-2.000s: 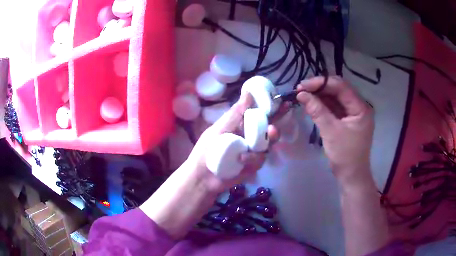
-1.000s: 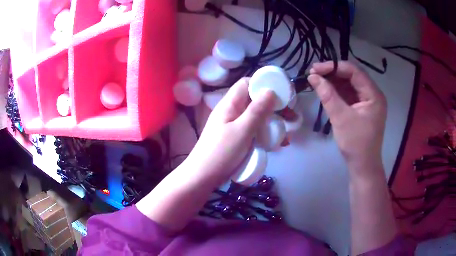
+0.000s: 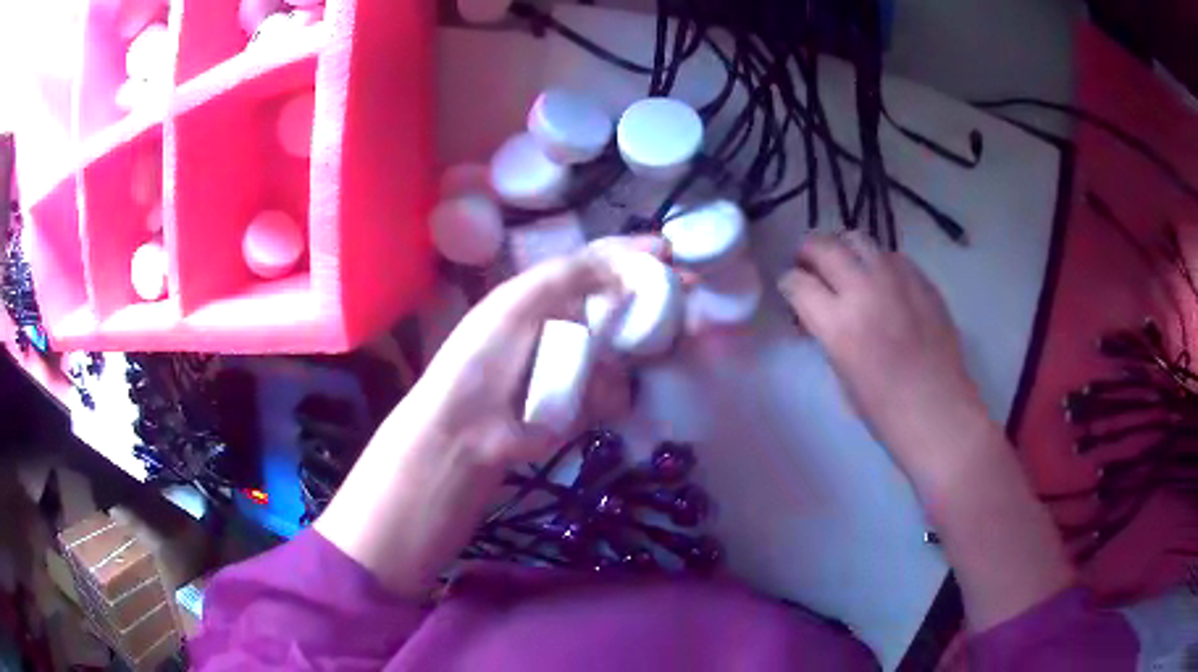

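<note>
My left hand (image 3: 493, 348) holds at least two round white units, one on edge (image 3: 558, 374) in the palm and one (image 3: 644, 302) at the fingers. Several other white units (image 3: 661, 137) lie on the white board beyond it, some beside the black cables (image 3: 749, 92). My right hand (image 3: 874, 315) is over the board, right of the units, fingers bent and blurred near hanging cable ends. Whether it pinches a cable cannot be seen.
A red divided tray (image 3: 375, 197) with white units stands at left. Glossy dark round pieces (image 3: 618, 505) lie near my body. A blue box (image 3: 280, 453) and black cables are at lower left. More cables (image 3: 1136, 420) lie on the red surface at right.
The unit held up at my left fingertips is no longer there; a white unit now lies by the cables. My left hand moved left and down, my right hand lower and away from the units.
</note>
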